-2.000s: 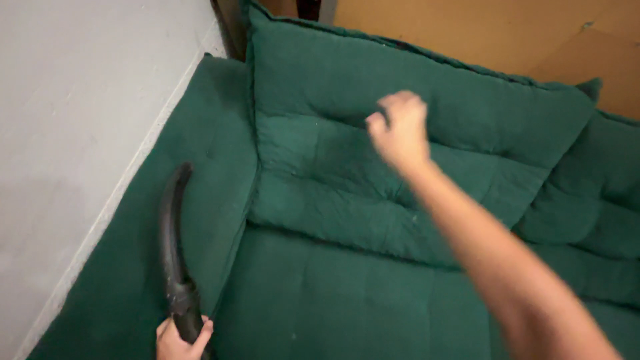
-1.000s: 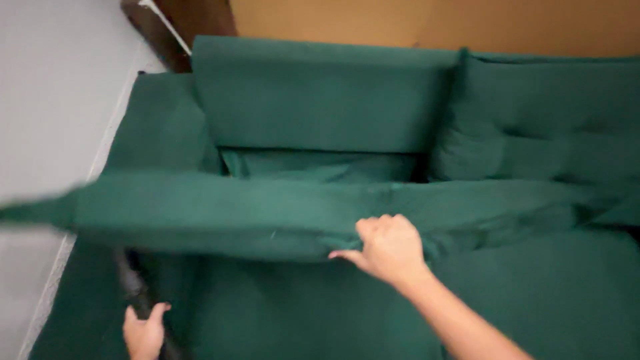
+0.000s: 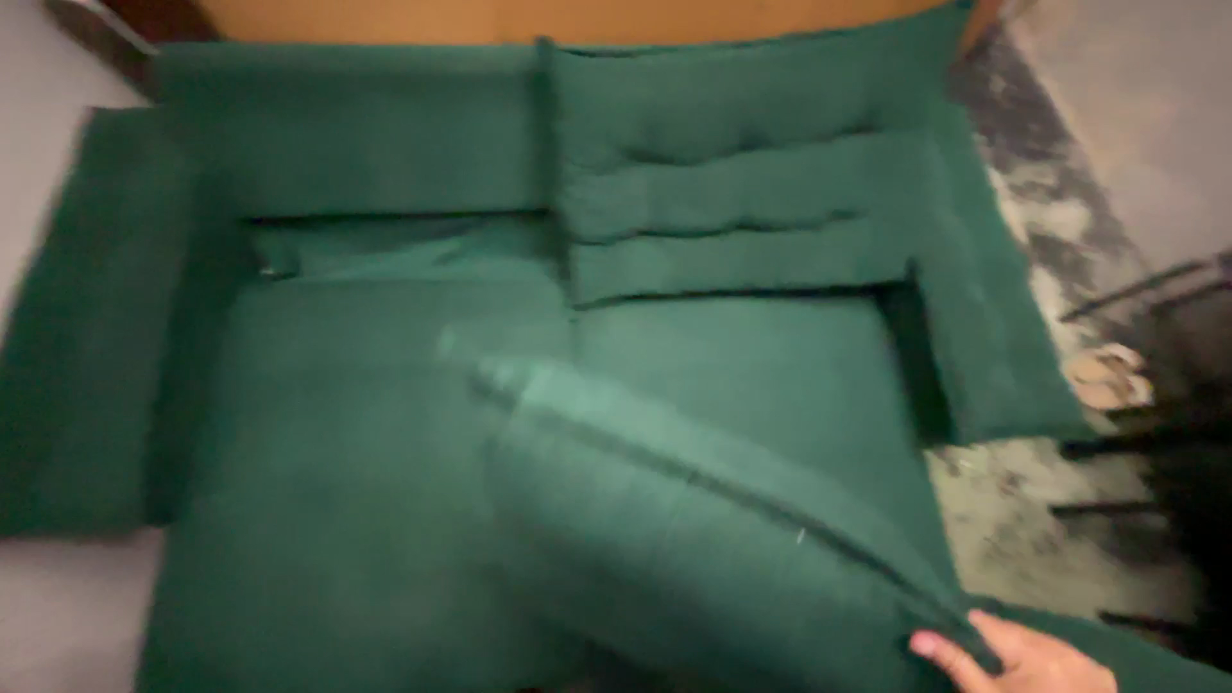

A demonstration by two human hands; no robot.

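My right hand point(image 3: 1030, 659) grips the edge of a green back cushion point(image 3: 693, 549), which is blurred and slants across the lower right above the seat. Below and behind it lies the wide green sofa seat point(image 3: 366, 433). A second, tufted green back cushion point(image 3: 731, 164) leans against the right half of the backrest. The left half of the backrest point(image 3: 375, 135) is bare, with a dark gap and loose, creased fabric point(image 3: 385, 250) at its foot. My left hand is out of view, and so is the black vacuum hose wand.
Green armrests stand at the left point(image 3: 87, 318) and right point(image 3: 1001, 289). A tan panel point(image 3: 577, 19) rises behind the sofa. On the right are a stained floor point(image 3: 1020, 520), dark thin legs of some furniture and a small pale object point(image 3: 1107, 377).
The cushion that leaned on the left backrest has come away and moved to the lower right with my right hand. My left hand and the wand have left the view, which has shifted right.
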